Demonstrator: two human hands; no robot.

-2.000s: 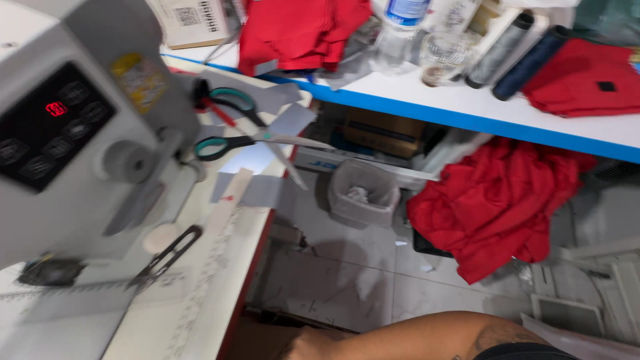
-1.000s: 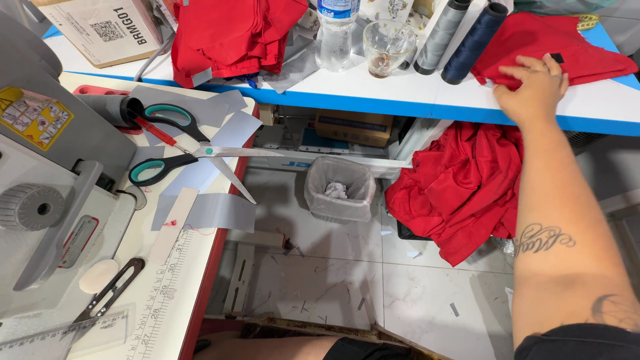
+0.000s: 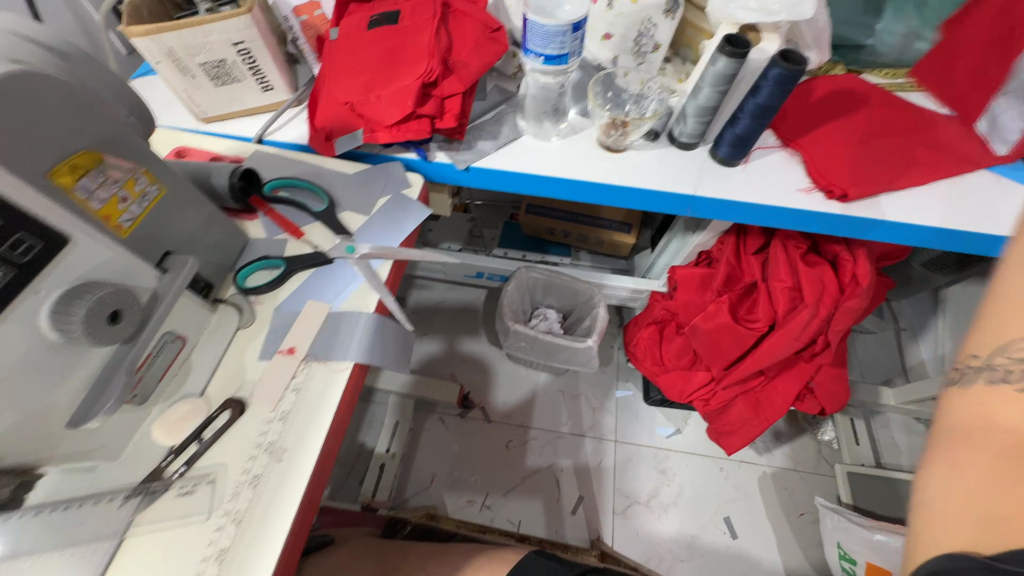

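Neither of my hands is in view. My right forearm, bearing a tattoo, rises along the right edge, its hand beyond the frame. At the upper right a red fabric piece point(image 3: 872, 136) lies on the white shelf, and another red piece point(image 3: 972, 56) is raised above it, cut off by the frame; what holds it is hidden. Part of a bare limb shows at the bottom, beside black cloth. Scissors with black and teal handles point(image 3: 348, 250) lie spread on the sewing table at the left, over grey scraps point(image 3: 352, 340). A stack of red cut pieces point(image 3: 400, 80) sits on the shelf.
A sewing machine point(image 3: 104, 312), clear ruler point(image 3: 72, 520) and thread snips point(image 3: 196, 444) occupy the left. A bottle point(image 3: 552, 72), glass cup point(image 3: 620, 108), grey thread cone point(image 3: 710, 92) and navy cone point(image 3: 758, 108) line the shelf. Below are a bin point(image 3: 552, 320) and heaped red fabric point(image 3: 768, 328).
My right hand, on the red fabric at the shelf's right one second ago, has left the frame. A red piece there is now raised. The view has shifted somewhat.
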